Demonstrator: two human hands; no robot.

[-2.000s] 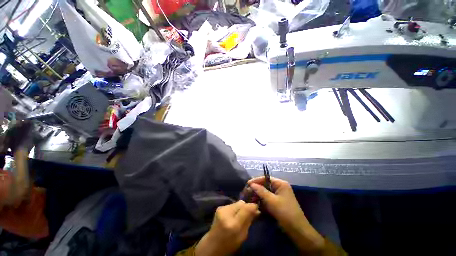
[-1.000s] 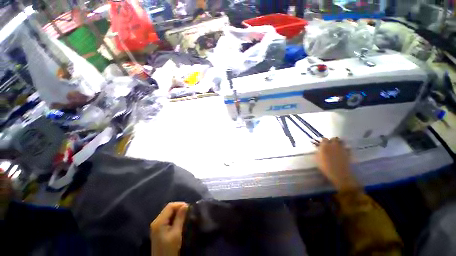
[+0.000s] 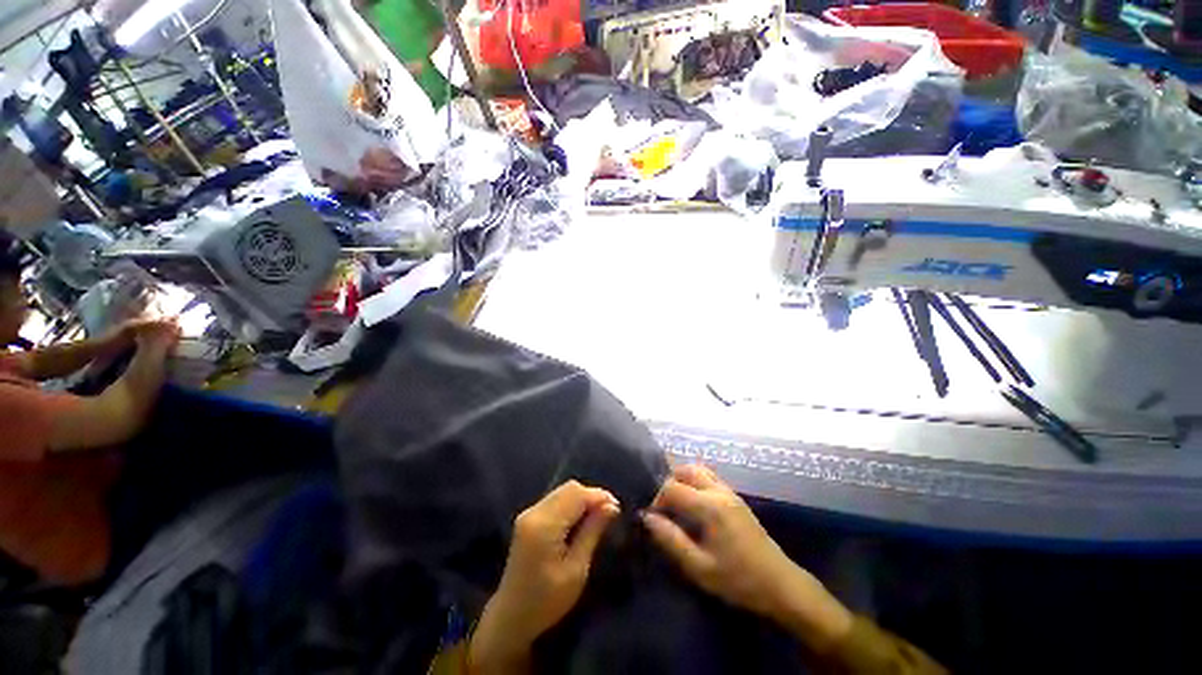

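A large dark grey garment piece point(image 3: 481, 415) drapes over the table's front edge and down over my lap. My left hand point(image 3: 560, 547) pinches its dark edge between thumb and fingers. My right hand point(image 3: 705, 534) pinches the same cloth just to the right, a small gap between the hands. The snips point(image 3: 1051, 422), a slim dark tool with metal points, lie on the table right of the dark fabric strips point(image 3: 978, 338) under the machine arm. The white sewing machine point(image 3: 956, 251) stands at the right; no cloth is under its needle.
The white table point(image 3: 620, 303) has a ruler scale along its front. A grey vented box point(image 3: 270, 251) stands at the left. Plastic bags point(image 3: 844, 86) and a red basket point(image 3: 936, 33) are behind. A person in an orange top point(image 3: 59, 442) sits at the far left.
My right hand has let go of the snips, which now lie on the table, and has come back to the cloth beside my left hand. The camera view has turned left.
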